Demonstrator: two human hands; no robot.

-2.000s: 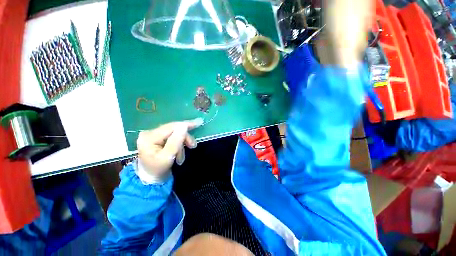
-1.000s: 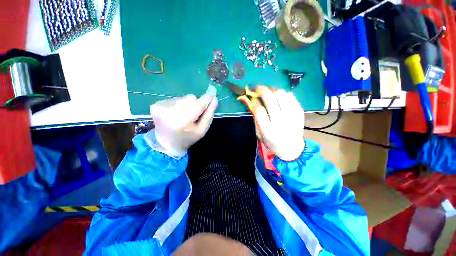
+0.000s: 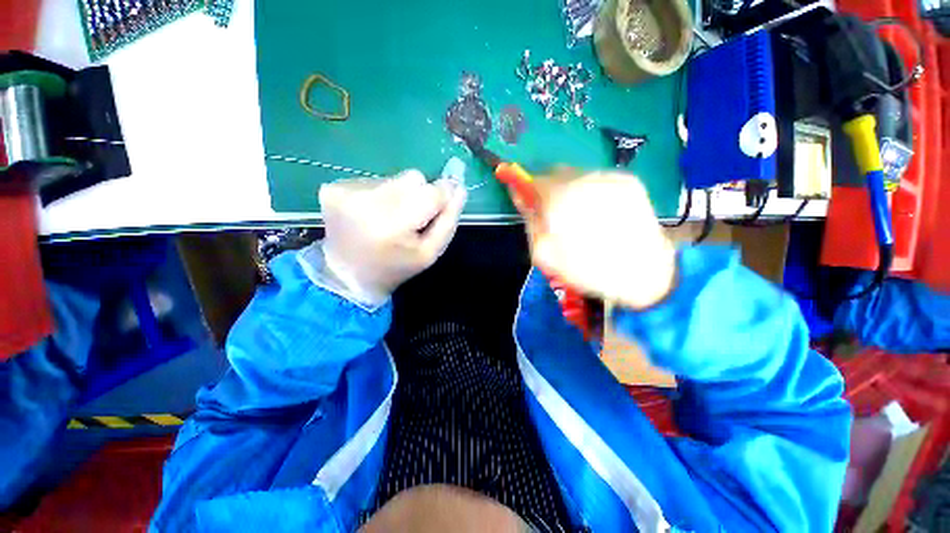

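Note:
My left hand (image 3: pixel 385 231), in a pale covering, is closed on the thin wire (image 3: pixel 323 165) near the mat's front edge. The wire runs left across the mat, and a short end shows right of the fingertips. My right hand (image 3: pixel 604 234), blurred, holds the cutters (image 3: pixel 513 177) by red and yellow handles. Their dark jaws point up-left and reach the lower edge of a dark round part (image 3: pixel 468 120); whether they touch it I cannot tell. A second reddish disc (image 3: pixel 511 124) lies right of it. A pile of tiny components (image 3: pixel 557 87) lies further right.
A yellow loop (image 3: pixel 325 97) and a small black part (image 3: pixel 625 145) lie on the green mat. A tan ring (image 3: pixel 644 40) holds small items. The solder wire spool (image 3: pixel 25 113) is at left. A blue box (image 3: pixel 732 112) and soldering iron (image 3: pixel 871 167) are at right.
My right hand came from the upper right to the front of the mat with the cutters, and its jaws now lie closer to the round part. The view has shifted lower and towards the right.

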